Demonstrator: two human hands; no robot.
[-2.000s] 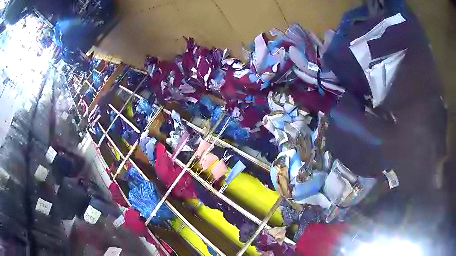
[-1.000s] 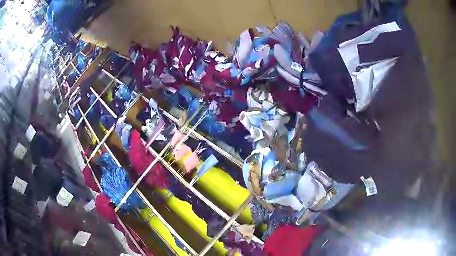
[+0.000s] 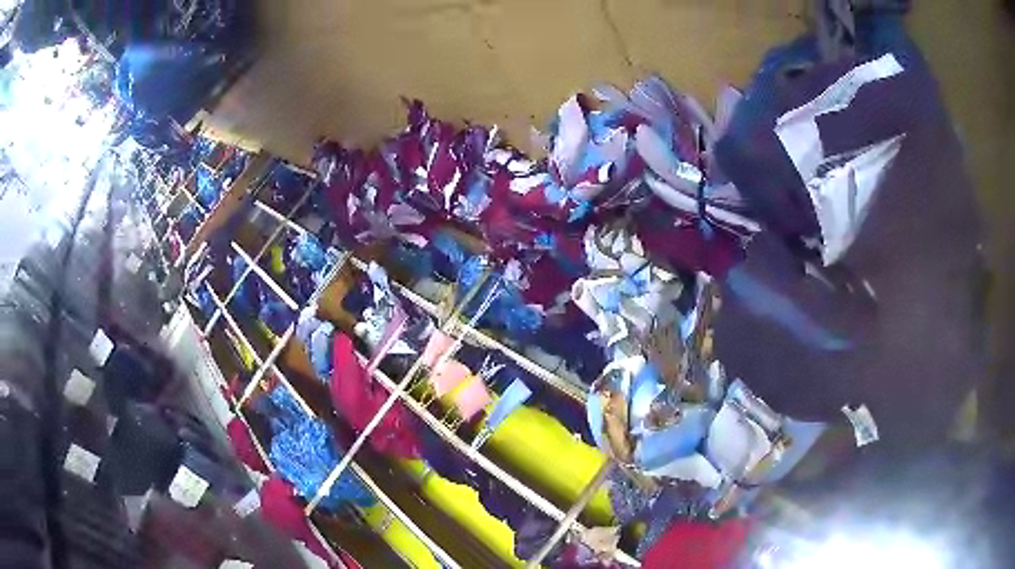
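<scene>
No hand shows in the head view. Dark cloth (image 3: pixel 145 445) lies along the left side, with several small white squares (image 3: pixel 189 486) on it. Beside its pale edge is a rack of pale bars (image 3: pixel 473 453) forming a grid. Long yellow rolls or tubes (image 3: pixel 551 456) lie behind the bars. Crimson cloth (image 3: pixel 362 402) hangs over the bars, and a crinkled blue bundle (image 3: pixel 301 445) is caught near the table edge. Peach scraps (image 3: pixel 459 383) lie on the bars.
Maroon, light blue and white offcuts (image 3: pixel 429 178) are heaped beside the rack. A large dark navy cloth (image 3: pixel 857 322) with white folded strips (image 3: pixel 851 200) is at right. A red scrap (image 3: pixel 696 545) is at the bottom. Tan floor (image 3: pixel 445 56) is at the top. Bright glare covers two corners.
The whole view shifted left and then back right, with slight tilting. The rack, scraps and cloth keep their places relative to each other. No hand appears in any frame.
</scene>
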